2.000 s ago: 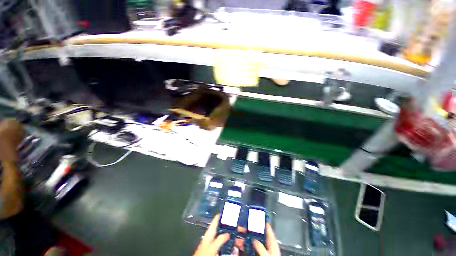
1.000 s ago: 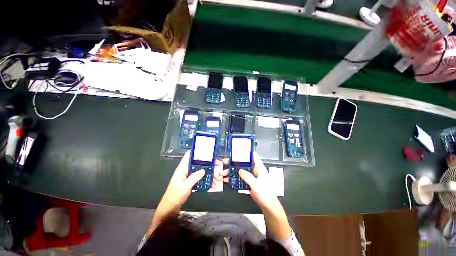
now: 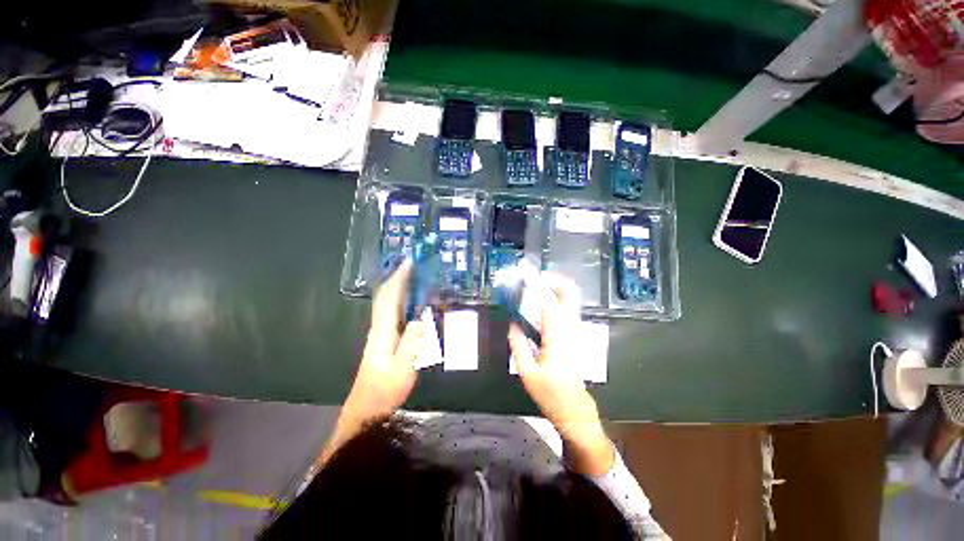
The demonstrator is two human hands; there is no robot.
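My left hand (image 3: 383,354) holds a dark blue keypad phone (image 3: 423,277), turned edge-on and blurred, over the near edge of the clear blister tray (image 3: 353,248). My right hand (image 3: 553,354) holds a second keypad phone (image 3: 517,293), tilted and blurred, with a bright glare at its top. The tray has two rows of pockets with several phones in them, some with dark screens up and some with a pale patch near the top. White paper slips (image 3: 461,340) lie in a row at the near tray edge, partly behind my hands.
A white-edged smartphone (image 3: 748,215) lies right of the tray. Farther right are a small red object (image 3: 893,299) and a cream fan (image 3: 906,379). Papers (image 3: 254,122) and cables (image 3: 127,127) lie back left. A pale post (image 3: 777,74) stands behind, beside the green conveyor (image 3: 592,53).
Both phones have turned from screens facing me to tilted, blurred positions, and my hands have moved apart slightly. The view has shifted, and more paper slips show.
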